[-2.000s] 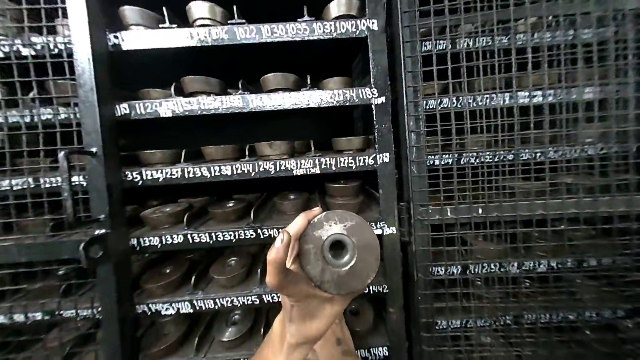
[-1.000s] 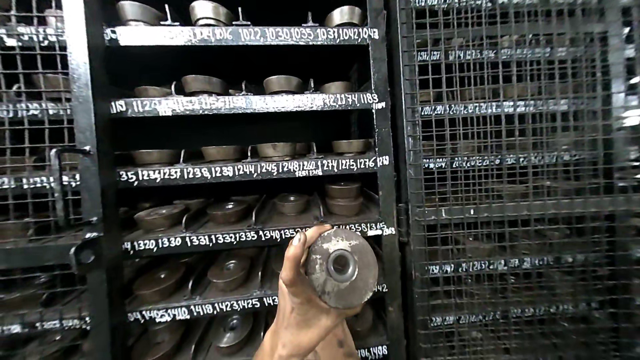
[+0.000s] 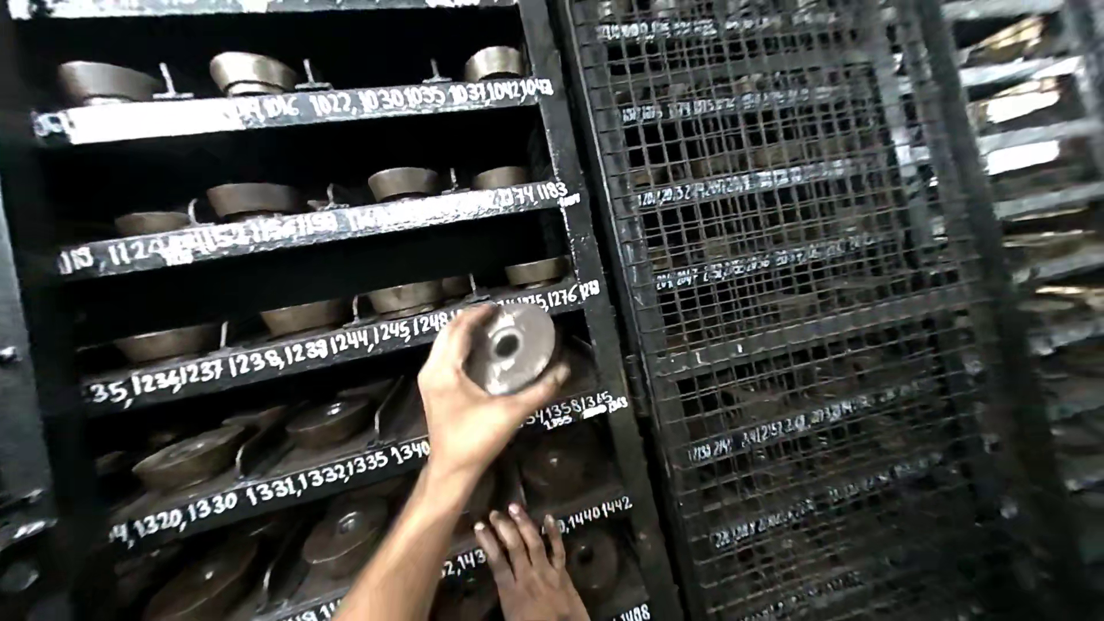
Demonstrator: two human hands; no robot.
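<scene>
My left hand (image 3: 461, 397) reaches up from the lower left and grips a round metal part (image 3: 520, 345) with a hole in its centre, its face turned toward me. The part is in front of the edge of a black metal shelf (image 3: 379, 332). Lower down, my right hand (image 3: 533, 565) has its fingers spread at a lower shelf edge, with nothing seen in it; whether it touches the edge is unclear. Similar round metal parts stand on the shelves, among them a flared one (image 3: 535, 272) just above the held part and a disc-like one (image 3: 332, 420) to its left.
White hand-painted numbers run along the shelf edges. Thin upright metal pins (image 3: 356, 309) separate some parts. A black shelf post (image 3: 595, 285) stands right of my hands, and beyond it is a wire mesh panel (image 3: 776, 259) with more shelves behind. Further shelving (image 3: 1026, 164) is at the far right.
My left hand has lifted the round part higher in front of the shelves. My right hand now shows separately, below it with fingers spread. The view has tilted and shifted right.
</scene>
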